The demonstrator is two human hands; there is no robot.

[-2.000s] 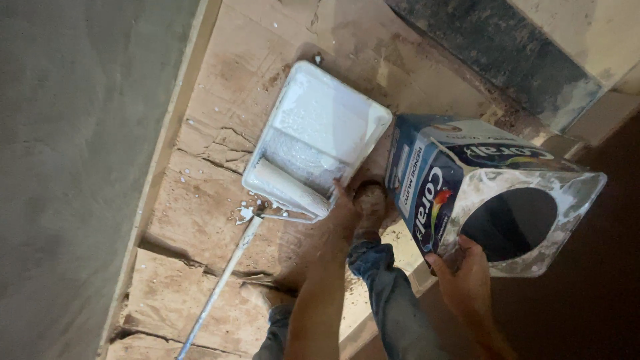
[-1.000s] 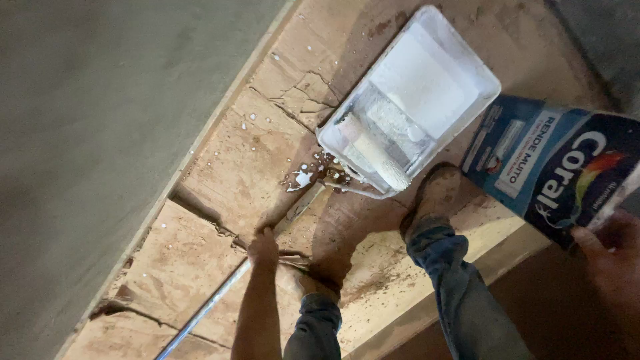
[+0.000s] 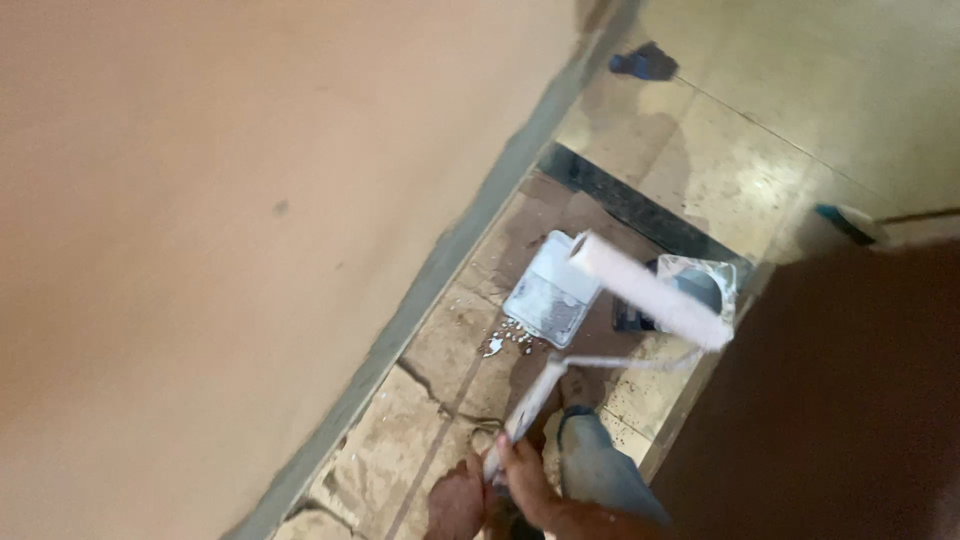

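Note:
A paint roller (image 3: 651, 291) with a pale, paint-coated sleeve is raised off the floor, its wire frame joined to a whitish handle. My right hand (image 3: 525, 472) grips that handle at the bottom middle. Just left of it, my left hand (image 3: 456, 499) is closed around the lower part of the same handle, partly hidden. Beyond the hands the white paint tray (image 3: 551, 300) lies on the floor covering with wet paint in it, partly behind the roller sleeve. The square Coral paint bucket (image 3: 733, 281) stands right of the tray, also partly covered by the sleeve.
A wall (image 3: 247, 225) runs along the left, with a grey strip at its base. Paint drops (image 3: 495, 345) dot the floor covering beside the tray. A dark threshold strip (image 3: 637, 206) crosses the floor. A blue object (image 3: 645, 61) and a broom-like tool (image 3: 847, 223) lie farther off.
The roller has left the tray and is now raised in both hands. My right hand has let go of the paint bucket, which now stands on the floor. The view has swung widely.

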